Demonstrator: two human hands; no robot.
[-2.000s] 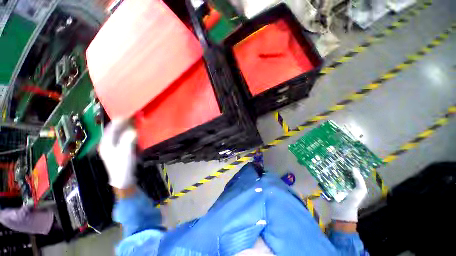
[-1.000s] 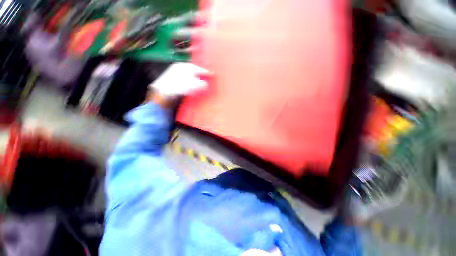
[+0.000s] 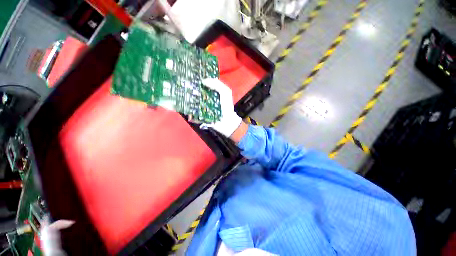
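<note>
A green circuit board (image 3: 162, 70) with small silver parts is held above a deep black tote (image 3: 175, 210). My right hand (image 3: 224, 107), in a white glove, grips the board by its near right corner. A flat red liner sheet (image 3: 135, 155) lies in the tote below the board. My left hand (image 3: 51, 237), in a white glove, is blurred and cut off at the lower left, beyond the tote's left side. Its fingers and whether it holds anything cannot be made out.
A second black tote (image 3: 255, 92) with a red sheet (image 3: 240, 65) stands behind the first. Boards with tall parts (image 3: 19, 152) lie on a green surface at the left. Black totes (image 3: 417, 150) stand at the right. Yellow-black stripes (image 3: 320, 67) cross the grey floor.
The board has moved from low on the right up over the large tote. The red sheet, earlier lifted at my left hand, now lies in the tote. My left hand has moved to the lower left.
</note>
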